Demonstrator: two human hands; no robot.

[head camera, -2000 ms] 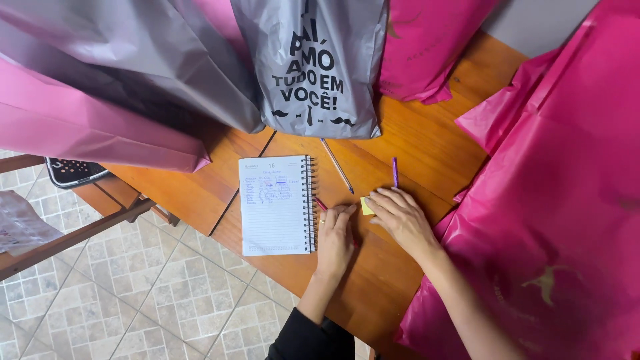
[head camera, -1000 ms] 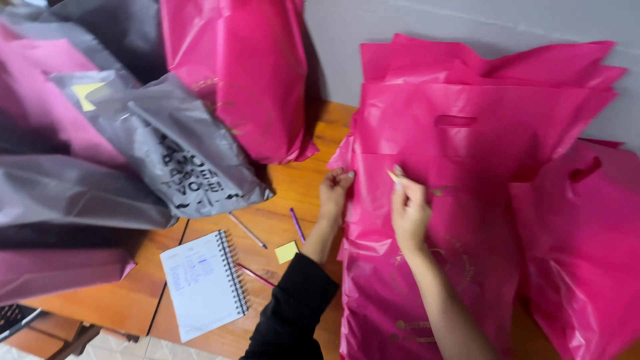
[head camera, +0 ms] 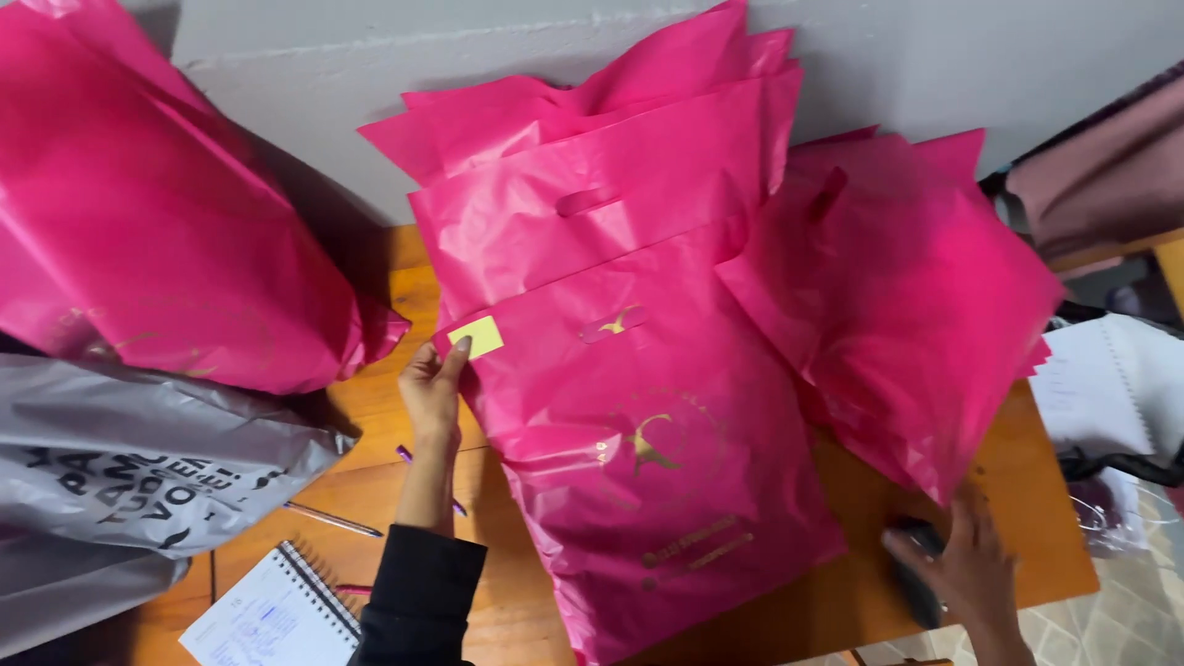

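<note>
My left hand (head camera: 433,384) pinches the upper left edge of a pink plastic bag (head camera: 592,425), its thumb on a yellow sticky note (head camera: 477,339) that lies on the bag. The bag has a die-cut handle and gold print. At the lower right, my right hand (head camera: 962,555) is blurred beside a dark object (head camera: 916,569) on the wooden table; its fingers are apart around it, and whether they grip it is unclear. Left of my left forearm lie a spiral notebook (head camera: 268,610) with handwriting and a pen (head camera: 333,520). A purple pen (head camera: 405,454) is partly hidden behind the forearm.
Another pink bag (head camera: 888,305) leans at the right, and a further one (head camera: 157,213) stands at the left. Below that is a grey bag (head camera: 166,462) with black lettering. A grey wall (head camera: 305,83) runs behind. Papers (head camera: 1091,388) lie beyond the table's right edge.
My right hand has moved from the middle pink bag to the dark object at the right. A yellow note now shows under my left thumb on the bag. The view has swung right.
</note>
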